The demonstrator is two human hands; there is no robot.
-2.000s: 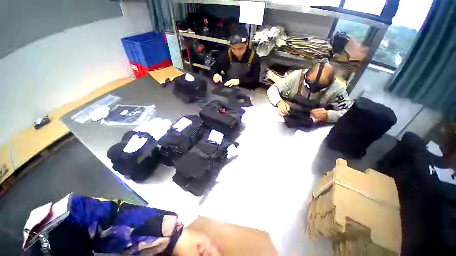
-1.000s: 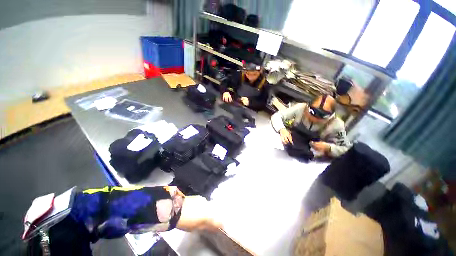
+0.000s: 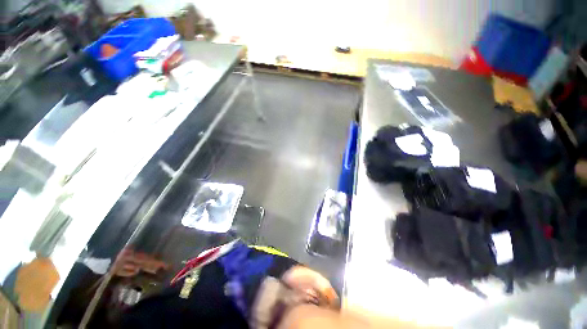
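Bare skin (image 3: 312, 286) and a blue patterned sleeve show blurred at the bottom centre. They seem to belong to my left arm; I cannot tell the hand's shape or whether it holds anything. My right hand is not seen. To the right, black fabric bundles lie close together on the grey table (image 3: 473, 106): one at the near left (image 3: 386, 154), one behind it (image 3: 463, 193) and one nearer me (image 3: 437, 244). White paper slips (image 3: 503, 247) lie on them. Clear plastic bags (image 3: 428, 108) lie flat further back.
A second table with white glare (image 3: 106, 128) stands left, bearing a blue crate (image 3: 129, 48). Between the tables are a clear-wrapped item (image 3: 213, 206), another shiny item (image 3: 331, 218) and dark floor (image 3: 296, 128). A blue crate (image 3: 512, 48) over red stands far right.
The view has swung left, so the bundles now sit at the right and the second table shows. The co-workers' faces and the cardboard stack have left view. My arm is lower and blurred.
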